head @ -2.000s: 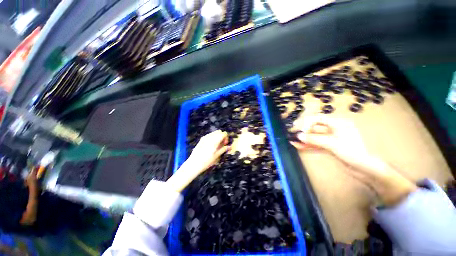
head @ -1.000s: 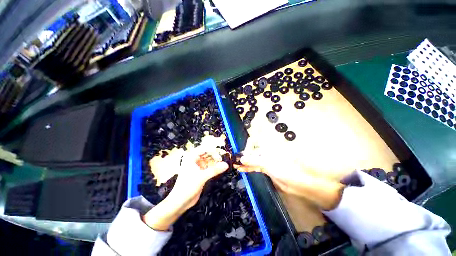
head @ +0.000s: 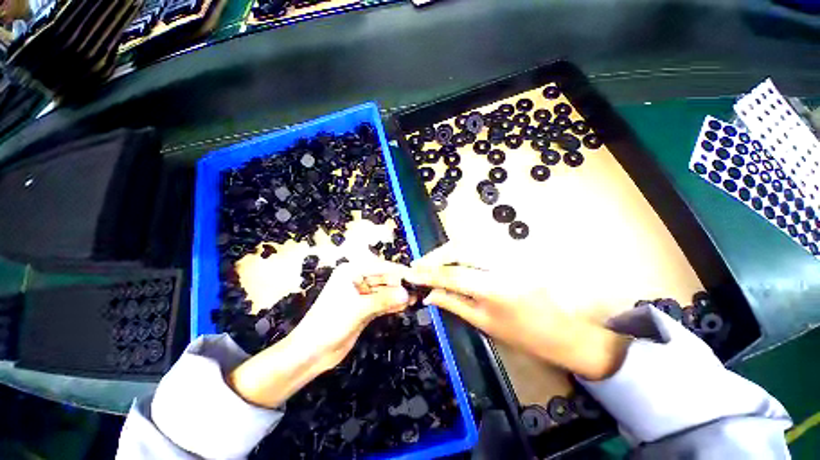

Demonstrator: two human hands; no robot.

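My left hand and my right hand meet over the right rim of the blue bin. Their fingertips are together on a small black part, mostly hidden by the fingers. Small black parts are heaped in the bin, with tan liner showing in its middle. Right of it, the black tray holds loose black rings, mostly at its far end. Thicker black ring parts are grouped at its near and right edges.
A pocketed black tray with round parts lies left, with stacked black trays behind it. Adhesive dot sheets lie right on the green bench. A dark green channel runs behind. More trays stand at the upper left.
Over two seconds my hands have come together from the bin and the black tray, and now hold a small part between them. The camera view has also shifted.
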